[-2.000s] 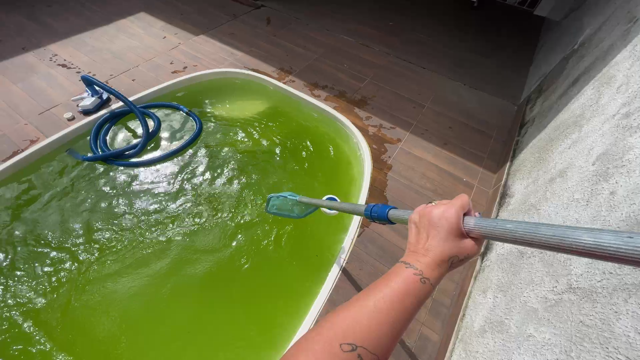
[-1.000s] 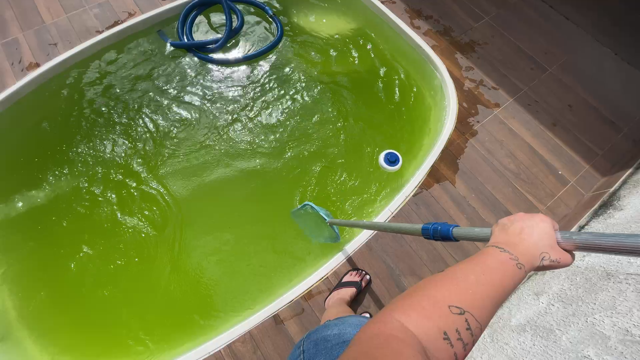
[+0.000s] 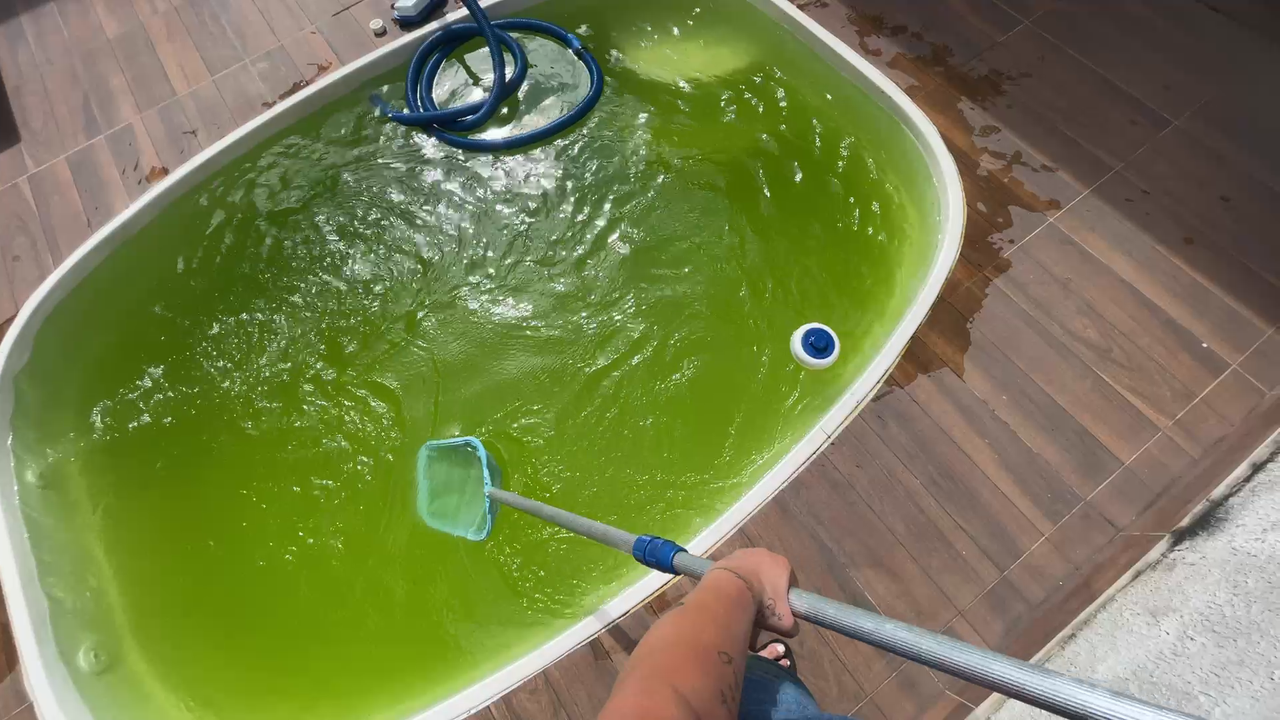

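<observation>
My left hand (image 3: 760, 590) is closed around the ridged metal telescopic pole (image 3: 930, 645), just behind its blue locking collar (image 3: 656, 552). At the pole's far end, a light-blue framed pool skimmer net (image 3: 456, 488) lies at the surface of the green water, towards the near left part of the pool. The mesh looks partly under water. The pole crosses over the white pool rim (image 3: 800, 455) and runs out of view at the lower right. My right hand is not in view.
A white and blue floating dispenser (image 3: 815, 345) is near the right rim. A coiled blue hose (image 3: 590, 95) lies in the water at the far side, close to a blue device (image 3: 415, 10) on the deck. Wet wood-look tiles (image 3: 985, 200) and a rough pale wall (image 3: 1190, 600) are on the right.
The skimmer net has moved left across the water, away from the right rim and the floating dispenser. My left hand keeps its hold on the pole. The view has tilted down.
</observation>
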